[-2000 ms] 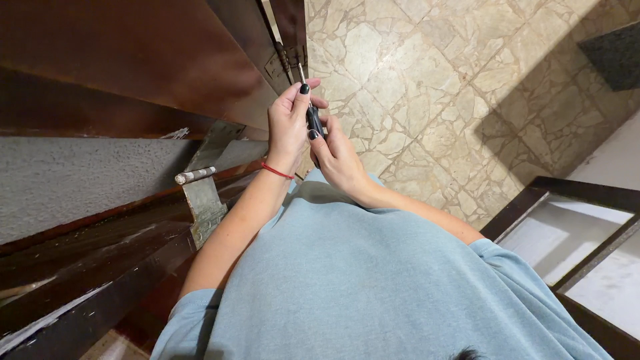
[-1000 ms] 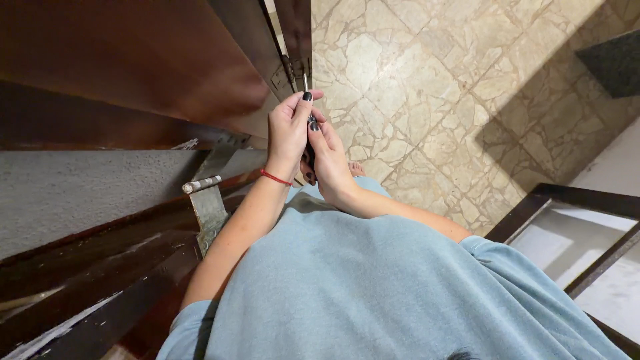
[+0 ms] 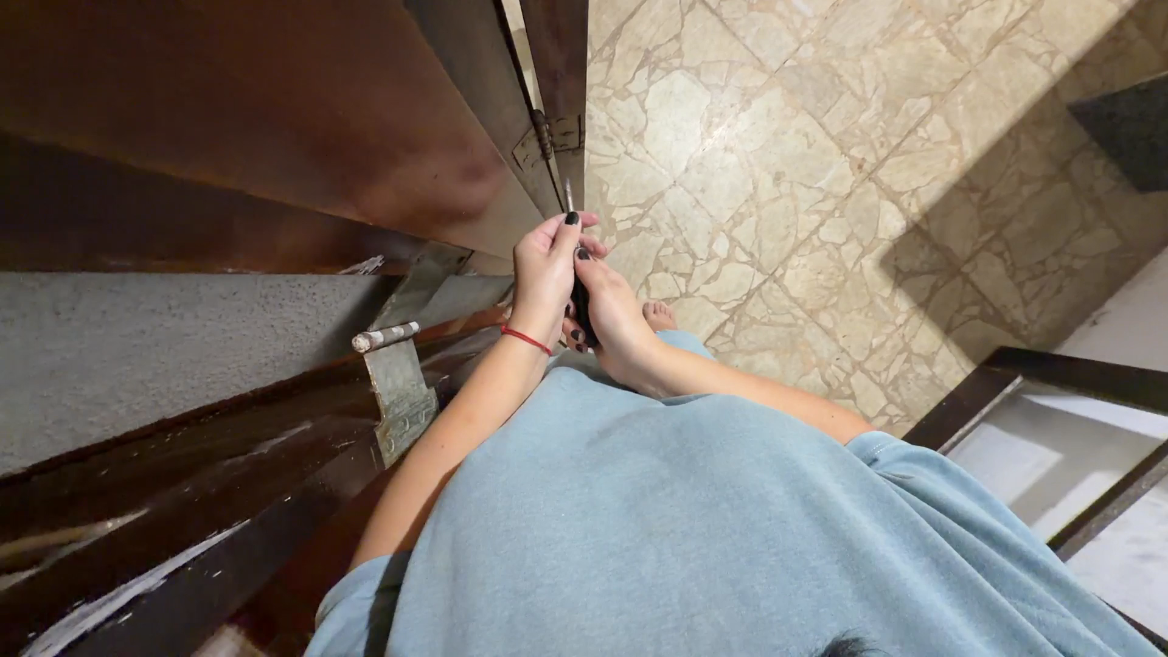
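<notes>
A screwdriver with a black handle [image 3: 582, 306] points away from me, its metal shaft directed toward a lower hinge [image 3: 545, 137] on the dark wooden door. My right hand [image 3: 613, 306] is closed around the handle. With a red string bracelet at its wrist, my left hand [image 3: 546, 265] pinches the tool near the base of the shaft, thumb on top. The tip lies just on my side of the hinge; whether it touches the wood or a screw cannot be told. Some fingers of both hands are hidden.
A nearer metal hinge [image 3: 399, 392] with a worn pin projects at the left, close to my left forearm. The brown door [image 3: 274, 119] fills the upper left above a rough grey wall [image 3: 182, 347]. A dark-framed panel [image 3: 1086, 374] stands at the right on the stone-patterned floor [image 3: 776, 182].
My right hand has shifted back along the screwdriver's handle, with its fingers now wrapped lower around it. My left hand stays near the shaft.
</notes>
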